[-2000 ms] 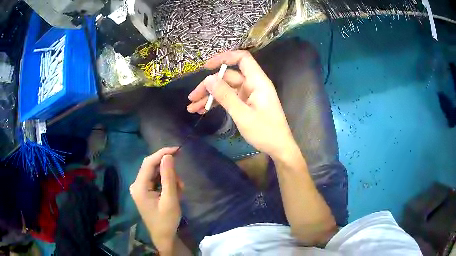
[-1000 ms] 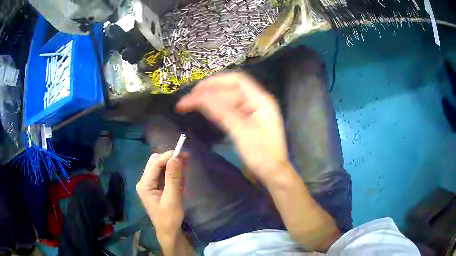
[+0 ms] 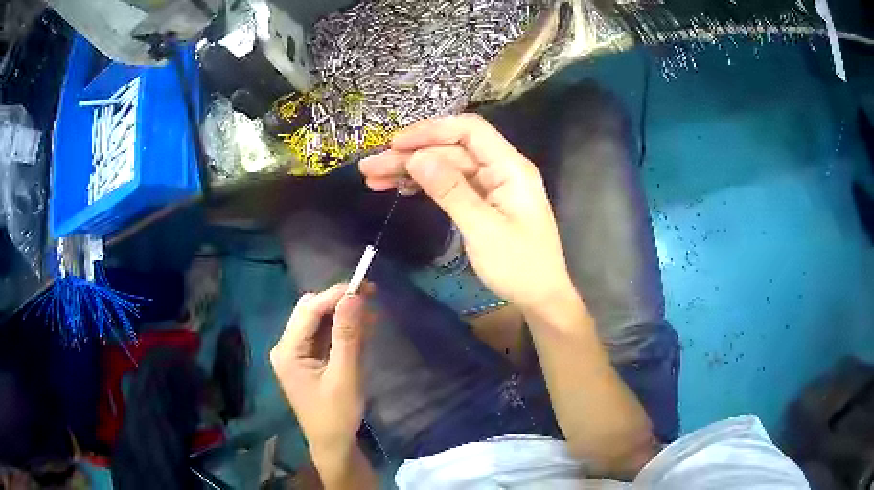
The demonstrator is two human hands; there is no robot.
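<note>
My left hand [image 3: 326,368] is over my lap and pinches a short white tube [image 3: 361,269] between thumb and forefinger. The tube points up and to the right. A thin dark wire lead [image 3: 387,218] runs from the tube's upper end to my right hand [image 3: 474,196]. My right hand is higher and further right, and its thumb and fingertips are closed on the wire's upper end. A small dark bit shows at those fingertips, too small to make out.
A blue bin [image 3: 163,144] with white tubes [image 3: 113,144] is at the left, with blue-wired strips [image 3: 86,301] hanging below it. A heap of small metallic pieces [image 3: 412,57] with yellow bits [image 3: 331,144] is at the top. Thin wire ends [image 3: 709,33] stick out at the upper right.
The white tube has passed from my right hand to my left. My right hand, blurred and holding nothing visible a second ago, now pinches the wire above the tube.
</note>
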